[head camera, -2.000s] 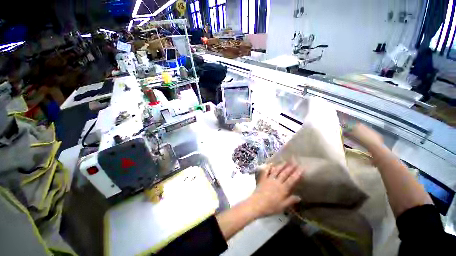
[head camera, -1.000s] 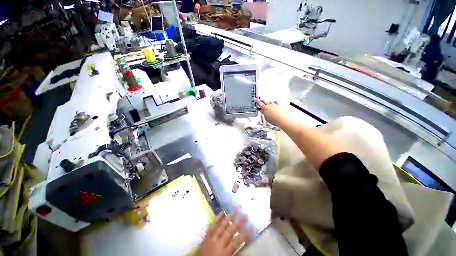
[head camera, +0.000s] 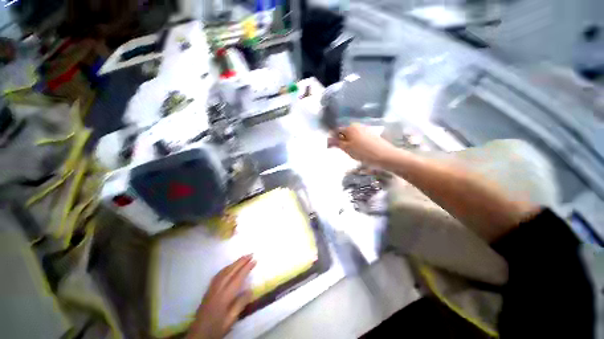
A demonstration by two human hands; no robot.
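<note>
The frame is blurred. My left hand [head camera: 226, 294] lies at the front edge of the white template with yellow border [head camera: 281, 228], fingers extended and nothing seen in it. The template is under the machine head [head camera: 177, 185], by a small brass clamp [head camera: 227, 226]. My right hand [head camera: 354, 142] is at the lower left of the control panel [head camera: 371, 83], its fingers bent; a small dark spot shows at the fingertips, and I cannot tell if it is held. A bag of dark metal fittings [head camera: 365, 188] is below that hand. A beige fabric cover [head camera: 440, 242] lies under my right forearm.
Grey fabric with yellow edging [head camera: 76, 192] is heaped on the left. Thread cones, one red [head camera: 226, 65] and one yellow [head camera: 249, 30], are behind the machine. A metal rail structure [head camera: 523, 106] runs along the right.
My left hand has moved left onto the template's front edge. My right hand has moved from the screen's right edge to its lower left. The view has shifted and blurred.
</note>
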